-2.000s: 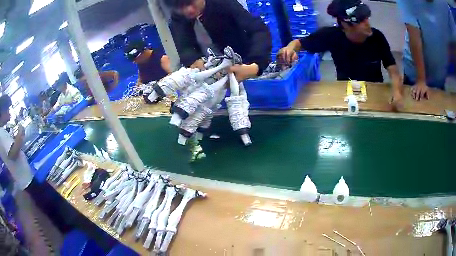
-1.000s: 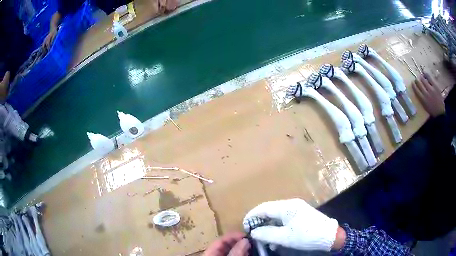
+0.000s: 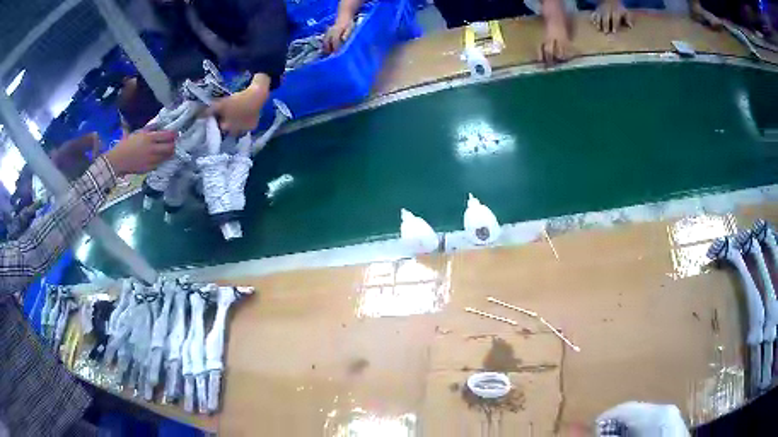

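Note:
My right hand (image 3: 644, 420), in a white knitted glove, is cut off by the bottom edge at the lower right. A dark-banded foot end (image 3: 611, 425) shows at its fingertips; the rest of that leg is out of view. Only a blurred, skin-coloured bit of my left hand (image 3: 577, 430) shows at the bottom edge, so its grip cannot be told. A white oval dish (image 3: 489, 385) sits on the stained cardboard mat (image 3: 452, 352). Thin pale sticks (image 3: 559, 334) lie just behind it.
Several white legs lie on the bench at left (image 3: 215, 341) and right (image 3: 751, 294). Two cone-tipped bottles (image 3: 419, 231) stand by the green belt (image 3: 358, 196). Across it, a person's hand (image 3: 239, 109) holds wrapped legs near a blue crate (image 3: 358, 72). A checked sleeve (image 3: 64, 224) reaches in from the left.
The view has swung left and up, so my hands now sit at the bottom edge. A checked-sleeved arm now reaches to the bundle of wrapped legs across the belt.

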